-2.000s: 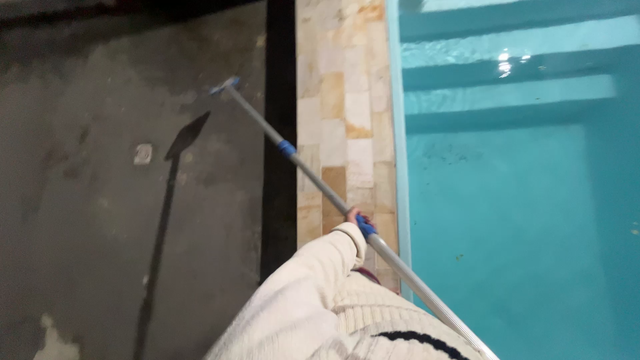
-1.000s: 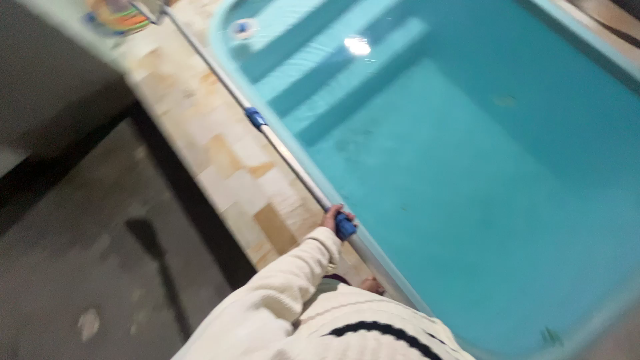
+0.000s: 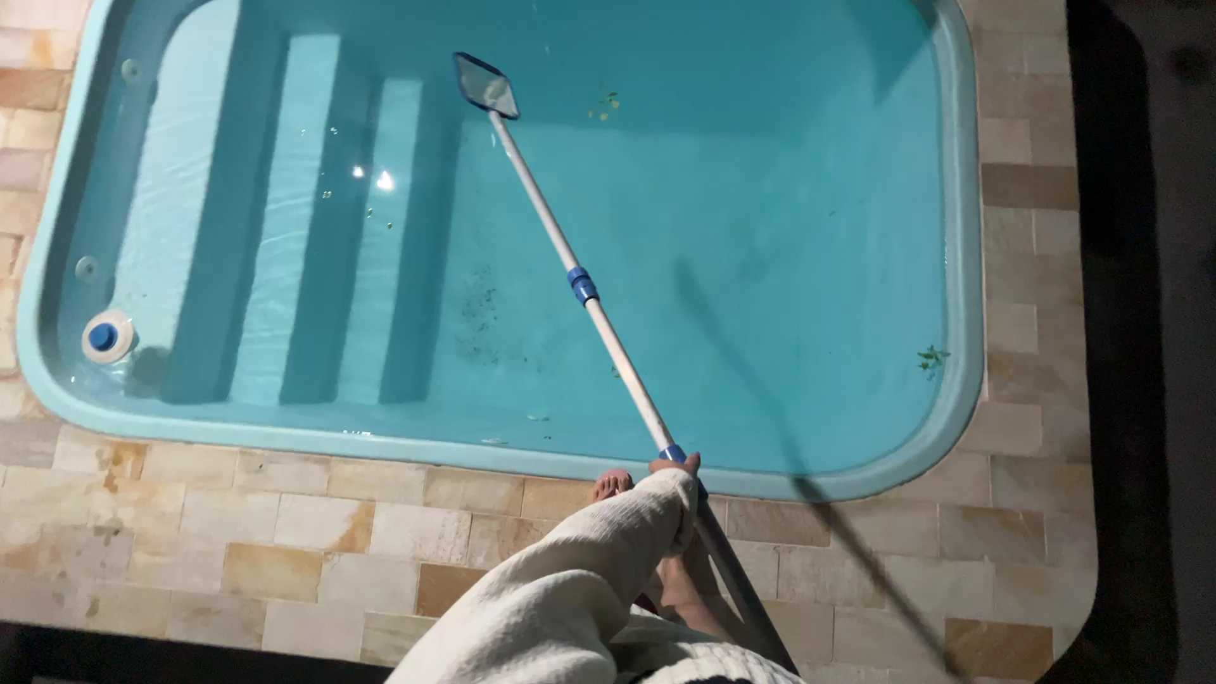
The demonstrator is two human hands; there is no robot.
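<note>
My left hand [image 3: 678, 465], in a cream knit sleeve, is closed around the telescopic pole [image 3: 622, 366] of a pool skimmer, at a blue collar near the pool's edge. The pole slants up and left over the water, with a second blue collar partway along. At its far end, the blue-framed flat skimmer net [image 3: 486, 87] is over the pool, left of some floating leaves [image 3: 604, 106]. Whether the net touches the water cannot be told. The grey lower pole passes beside my bare legs and out at the bottom. My right hand is not in view.
The pool's light blue rim [image 3: 285, 439] borders stone paving [image 3: 323, 522], where my bare feet are close to the edge. Submerged steps [image 3: 313, 218] lie at the left. A white and blue round float [image 3: 106, 336] sits near the left wall, and green leaves [image 3: 932, 358] near the right wall.
The skimmer's net end has swung from the paved side, left of the pool, to over the water. My left hand still grips the pole. The view has turned strongly toward the pool.
</note>
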